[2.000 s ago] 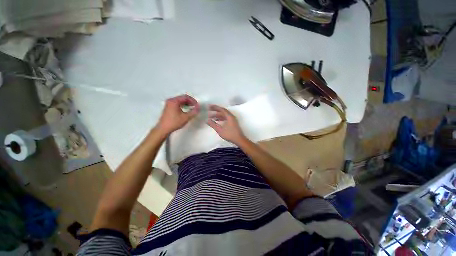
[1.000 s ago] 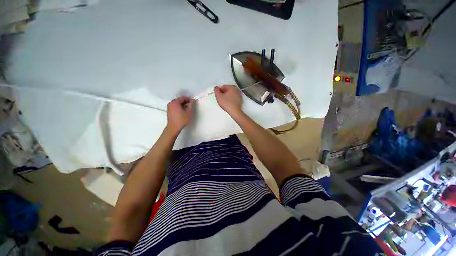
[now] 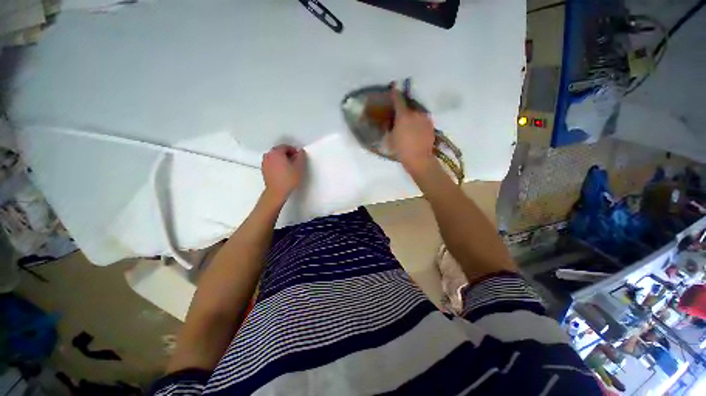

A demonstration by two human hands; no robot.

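A white garment piece (image 3: 209,186) lies along the near edge of the white table, with a narrow folded strip (image 3: 186,150) running along its far edge. My left hand (image 3: 283,168) pinches the cloth's far edge near the middle. My right hand (image 3: 412,133) is on the handle of the steam iron (image 3: 364,116), fingers wrapped round it. The iron is slightly blurred, its silver tip pointing left, to the right of the cloth. Whether it is lifted off the table I cannot tell.
Black thread snips (image 3: 322,14) lie at the far side of the table (image 3: 193,69). A dark iron pad (image 3: 422,9) is at the far edge. The tan hose (image 3: 450,155) curls behind the iron. A control box with lit lamps (image 3: 531,122) stands at the right.
My right hand has let go of the cloth edge, moved right and taken hold of the iron, which has shifted slightly left. My left hand has stayed on the cloth.
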